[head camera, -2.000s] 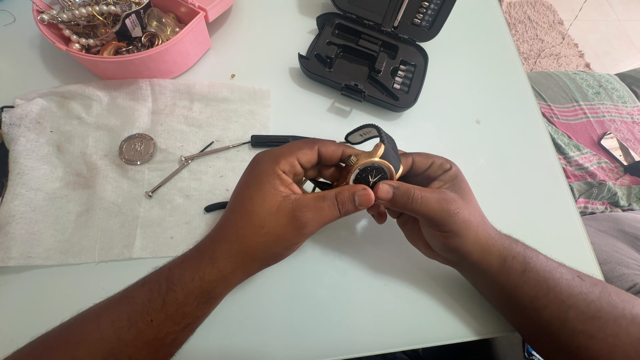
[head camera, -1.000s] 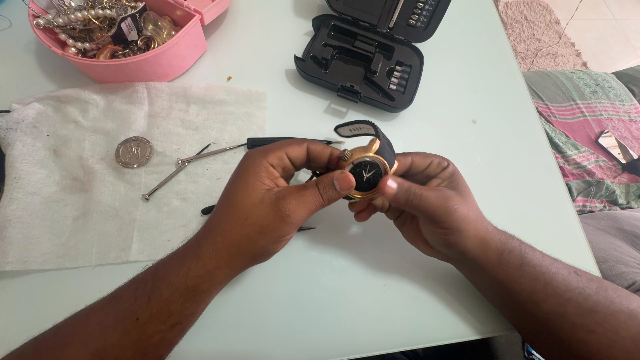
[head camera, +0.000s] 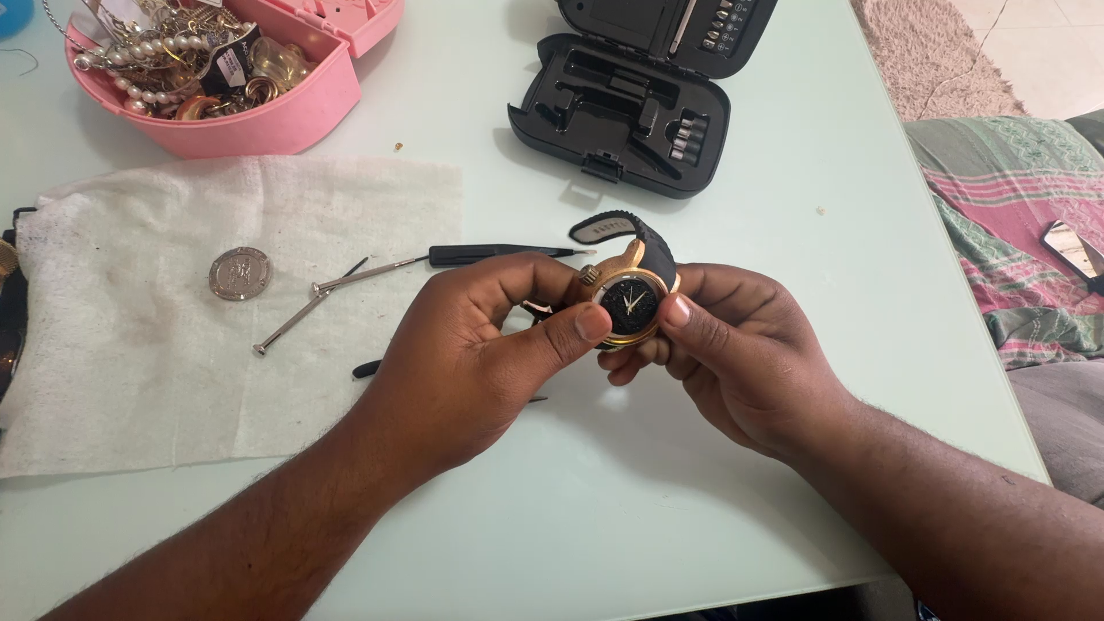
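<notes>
A gold-coloured wristwatch (head camera: 630, 305) with a black dial and dark strap is gripped between both hands, dial up. My left hand (head camera: 496, 354) has its thumb on the dial's left edge, near the crown. My right hand (head camera: 742, 345) grips the opposite side, thumb at the rim and fingers beneath. Left of the hands, a round metal watch case back (head camera: 240, 273) lies on a whitish cloth (head camera: 147, 362). Two slim metal screwdrivers (head camera: 297, 321) lie crossed beside it. A black-handled tool (head camera: 483, 254) lies behind my left hand, and another dark tool is mostly hidden under it.
At the back left stands a pink box (head camera: 233, 134) full of jewellery, its lid raised. An open black tool case (head camera: 621, 121) with small bits lies at the back centre. The glass tabletop's right edge (head camera: 966, 293) borders a seat with patterned fabric (head camera: 1009, 198).
Between the hands the watch has turned slightly, and its dial now shows more between the thumbs. Both hands keep their hold.
</notes>
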